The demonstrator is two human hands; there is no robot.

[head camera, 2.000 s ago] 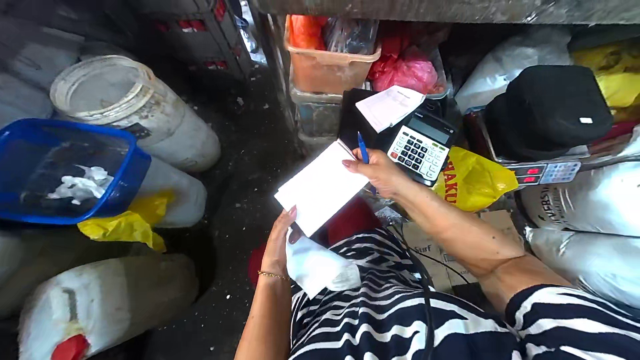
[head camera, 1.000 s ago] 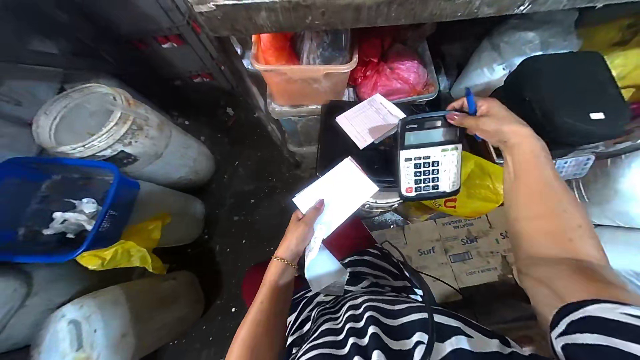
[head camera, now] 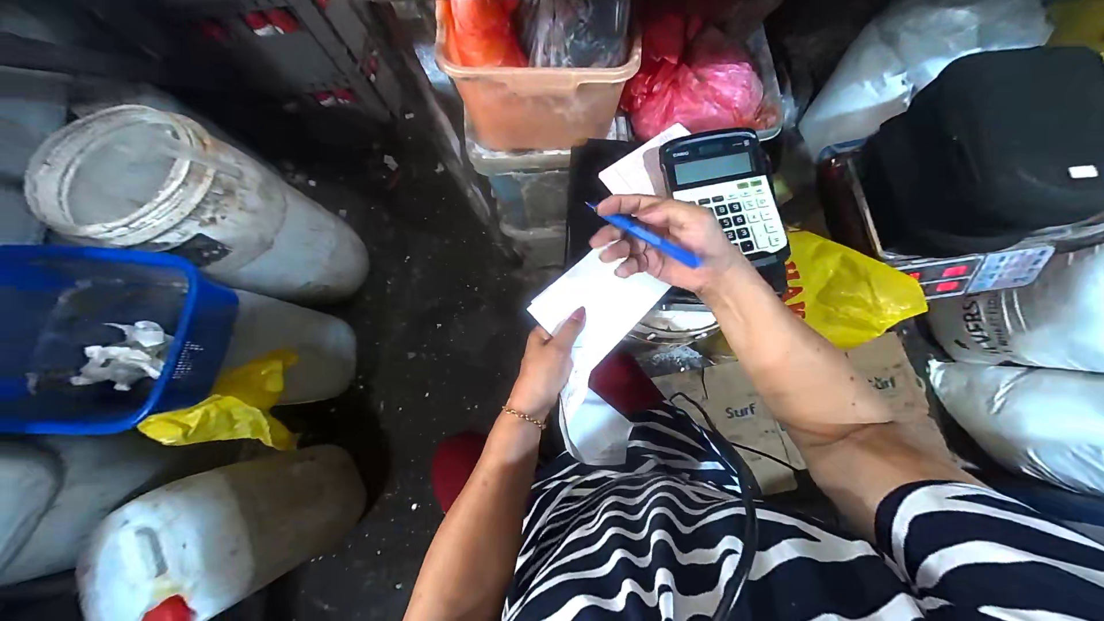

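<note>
My left hand (head camera: 552,362) grips a pad of white paper (head camera: 599,297) by its lower left edge, thumb on top, and a loose sheet (head camera: 595,427) hangs below toward my lap. A blue pen (head camera: 651,240) is held in my right hand (head camera: 673,237), its fingers over the pad's upper right corner. Just beyond that hand lies a desktop calculator (head camera: 729,194), partly covered by my fingers and wrist. A slip of paper (head camera: 638,168) lies to the left of the calculator, over a black surface.
Plastic bins (head camera: 543,103) with bagged goods stand ahead. A digital scale (head camera: 975,272) carrying a black object (head camera: 992,147) is at right, beside a yellow plastic bag (head camera: 849,289) and white sacks (head camera: 1026,414). Drums (head camera: 285,224) and a blue basket (head camera: 190,345) stand at left.
My right hand, at the calculator's upper right a second ago, has moved left with the pen to the pad. The calculator now sits farther from me, nearer the bins.
</note>
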